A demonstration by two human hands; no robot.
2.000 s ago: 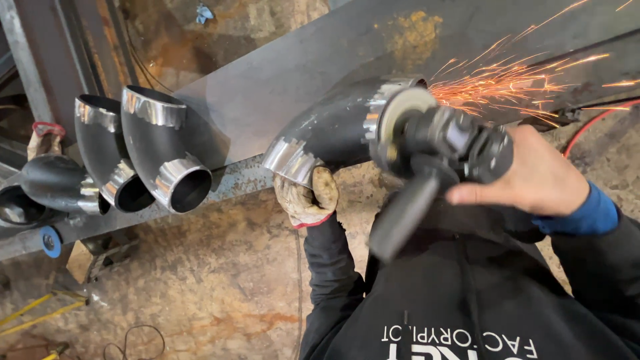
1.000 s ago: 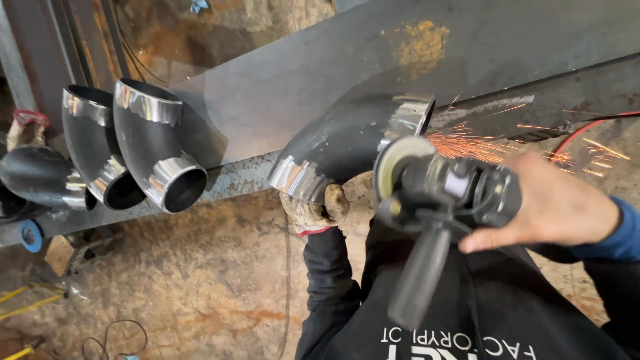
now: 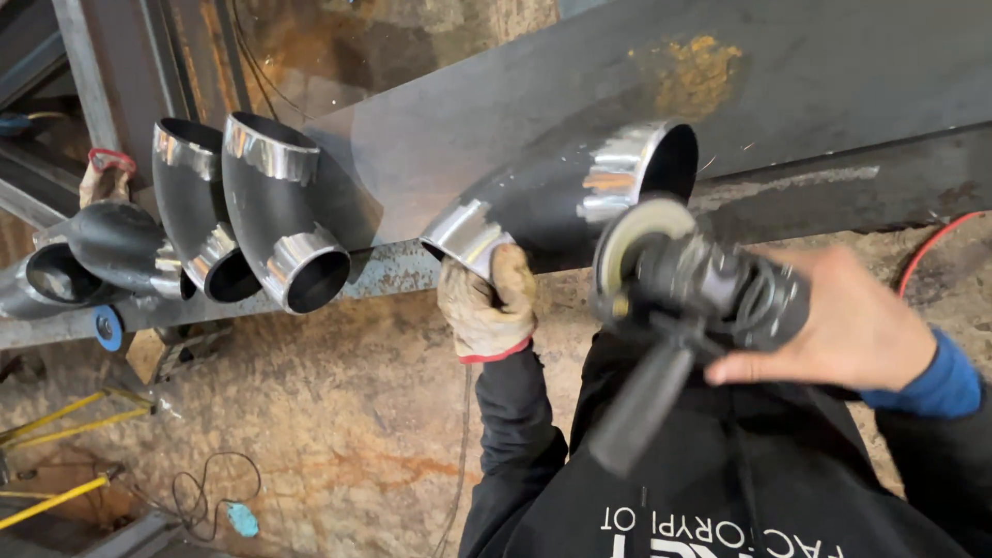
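A black steel pipe elbow [image 3: 535, 186] with bright ground bands at both ends lies on a flat steel beam [image 3: 434, 101]. My left hand [image 3: 488, 302], in a dirty cloth glove with a red cuff, grips its near left end. Bare, my right hand [image 3: 845, 325] holds an angle grinder [image 3: 713, 287] by its body. The pale disc of the grinder is just below the elbow's right end; whether it touches cannot be told. The side handle [image 3: 643, 411] points down, with no hand on it.
Several more pipe elbows [image 3: 283, 201] stand or lie on the beam at left, beside a blue-faced disc [image 3: 108, 328] and another glove [image 3: 107, 177]. A red hose [image 3: 934, 248] curves at right. Yellow metal legs [image 3: 70, 418] and a thin cable [image 3: 205, 488] are at lower left.
The stream of sparks seen earlier has nearly vanished. The grinder has come away from the elbow's right end, toward my body, leaving that open end in view. My left hand still grips the elbow.
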